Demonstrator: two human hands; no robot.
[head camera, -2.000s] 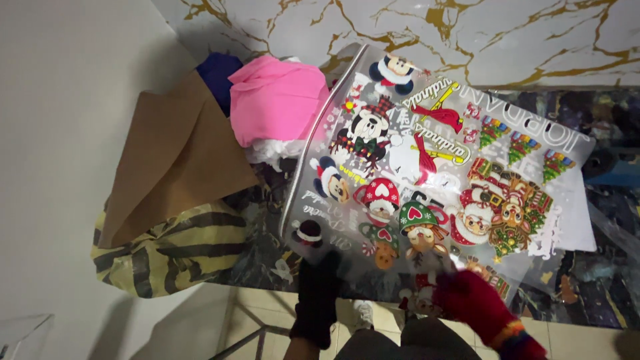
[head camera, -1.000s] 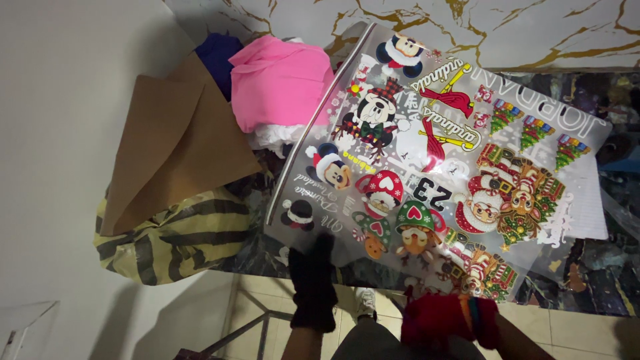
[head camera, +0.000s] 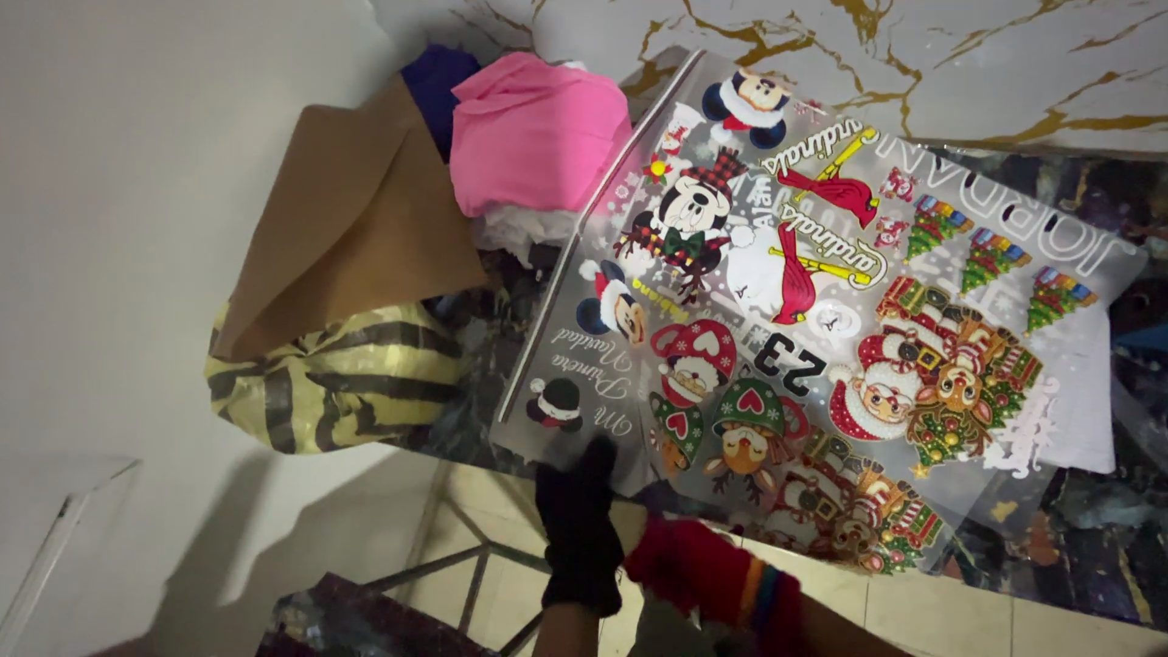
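A clear plastic transfer film sheet (head camera: 630, 365), printed with Christmas figures, red birds with bats and lettering, lies across the dark marbled tabletop, its near edge hanging past the table's front. My left hand (head camera: 584, 520), in a black glove, touches the sheet's near left corner; part of its fingers merge with the dark background. Close beside it, my right hand (head camera: 680, 557) wears a red glove with a striped cuff, below the sheet's near edge. Its fingertips are hidden, so its hold cannot be made out. White paper (head camera: 1081, 392) lies under the sheet's right side.
Left of the sheet are folded pink fabric (head camera: 538, 132), dark blue fabric (head camera: 438, 87), a brown sheet (head camera: 338, 219) and a yellow and black striped bag (head camera: 365, 383). A marbled wall (head camera: 985, 64) rises behind the table (head camera: 1013, 566). A metal frame (head camera: 484, 552) stands below.
My right hand has moved left along the sheet's near edge and is now beside my left hand. The view has come closer to the table.
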